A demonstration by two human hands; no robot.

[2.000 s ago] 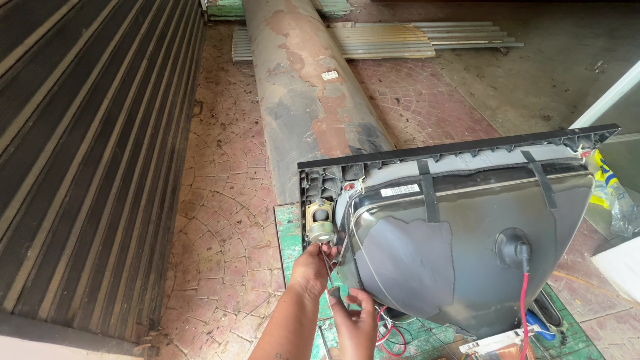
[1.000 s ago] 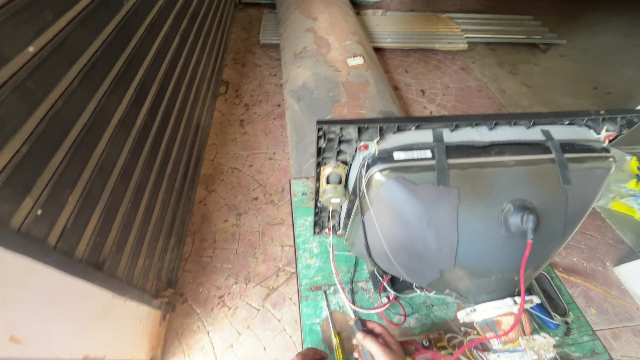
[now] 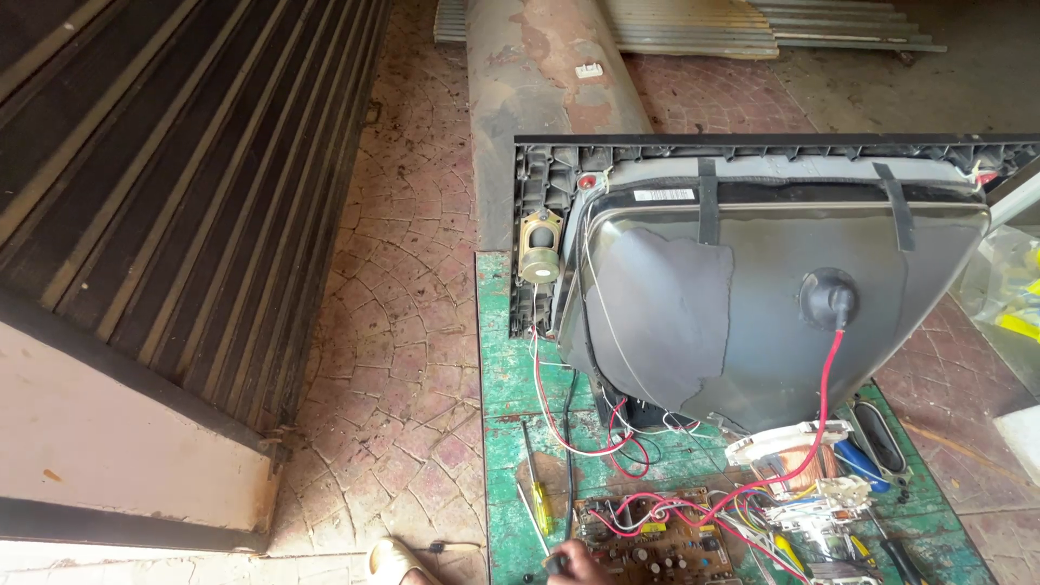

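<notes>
My right hand (image 3: 578,565) shows at the bottom edge, its fingers closed on the dark handle of a screwdriver (image 3: 534,520). That tool's shaft points up and left over a green wooden board (image 3: 504,390). Beside it lies a screwdriver with a yellow handle (image 3: 542,505). Just right of the hand is a circuit board (image 3: 650,544) with components and wires. Behind stands a CRT picture tube (image 3: 780,284) in a black plastic frame (image 3: 731,140), a speaker (image 3: 540,248) at its left and a red anode lead (image 3: 826,390) from its cup. My left hand is out of view.
A ribbed metal shutter (image 3: 179,179) stands at left. A large peeling pipe (image 3: 528,73) and corrugated sheets (image 3: 691,28) lie behind. At right are a copper deflection coil (image 3: 800,471), a loose oval speaker (image 3: 879,435), a black-handled tool (image 3: 900,561) and a plastic bag (image 3: 1003,276). A sandalled foot (image 3: 394,561) is at the bottom.
Both hands were by the speaker's wires two seconds ago, then low over the green board. Now only my right hand shows, and the speaker's red and white wires hang free.
</notes>
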